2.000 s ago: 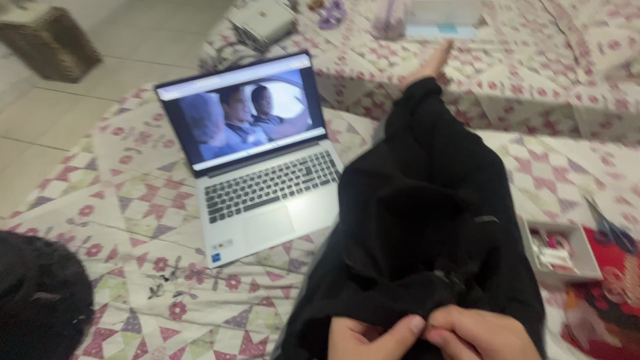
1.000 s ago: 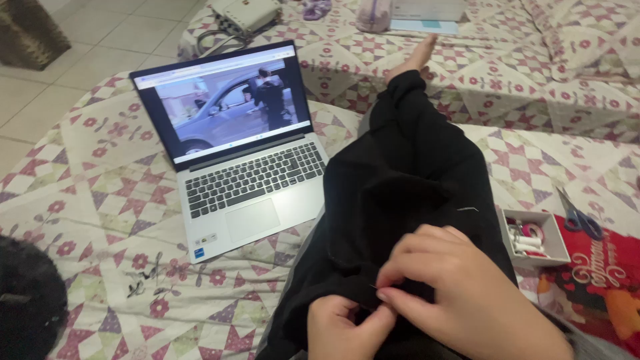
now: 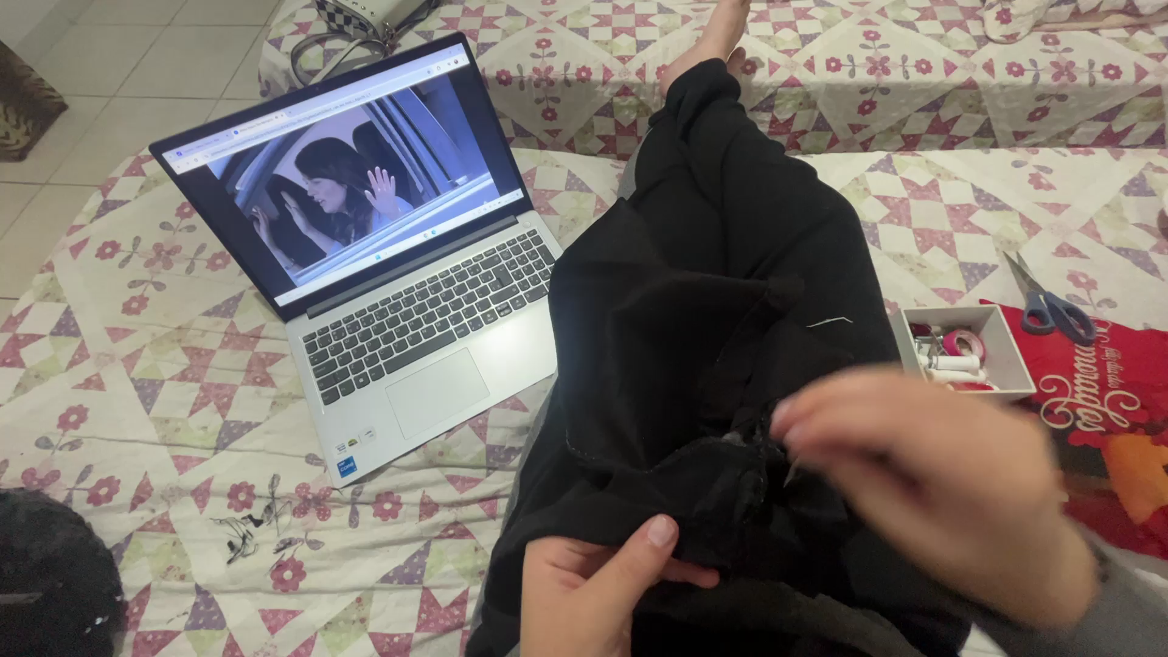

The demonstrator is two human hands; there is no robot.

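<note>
A black cloth garment [image 3: 657, 365] with a stitched seam lies across my lap, over my black trouser legs. My left hand [image 3: 607, 584] pinches its near edge between thumb and fingers at the bottom centre. Over the garment's right part, my right hand [image 3: 922, 465] is raised and blurred, with thumb and fingertips close together; a small thin glint shows below them, too blurred to name. A short white thread [image 3: 829, 321] lies on the black cloth above my right hand.
An open laptop [image 3: 429, 365] stands at my left on a patchwork-print cover. At right are a white box [image 3: 1013, 365] of sewing notions, scissors [image 3: 1040, 306] and a red printed bag [image 3: 1113, 383]. Black thread scraps [image 3: 245, 534] and a black fuzzy item [image 3: 59, 575] lie at left.
My right hand has moved away from my left, to the right; one second ago they were close together at the cloth. The laptop's picture has changed.
</note>
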